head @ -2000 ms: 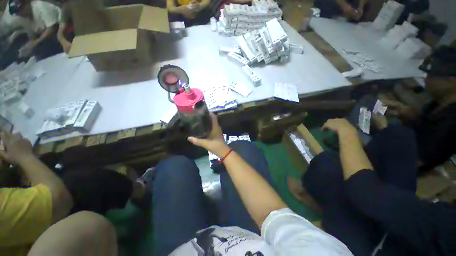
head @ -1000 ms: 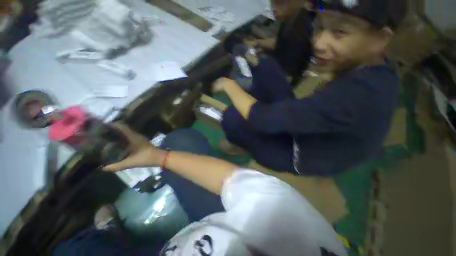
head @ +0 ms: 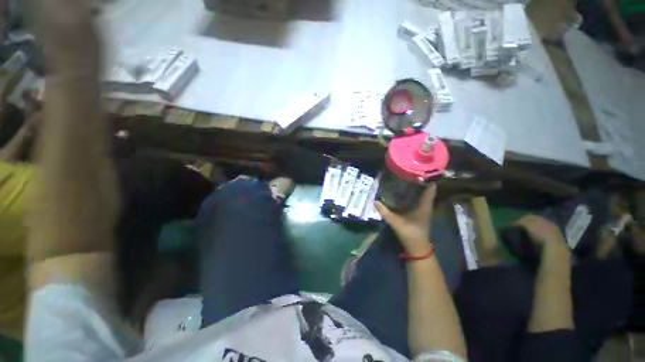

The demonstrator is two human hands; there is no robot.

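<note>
My right hand (head: pixel 411 215), with a red band at the wrist, holds the dark translucent water bottle (head: pixel 399 189) upright above my right knee. Its pink top (head: pixel 412 161) faces up with the pale drinking spout (head: pixel 428 146) showing. The smoky lid (head: pixel 419 106) with its pink disc stands open at the back. My left arm is raised, large and blurred along the left side. My left hand (head: pixel 71 18) is at the top edge, too blurred to show its fingers or anything in them.
White cartons (head: pixel 477 41) lie heaped on the white table (head: pixel 247 67), with a carton row (head: pixel 152 71) at left. A larger white box (head: pixel 303 112) and a flat sheet (head: pixel 485 138) lie by the table edge. White printed packs (head: pixel 346 189) sit by my knees. Seated people are on both sides.
My view swung right and then back. My left arm has come up into view at the left. The bottle is still in my right hand with its lid open.
</note>
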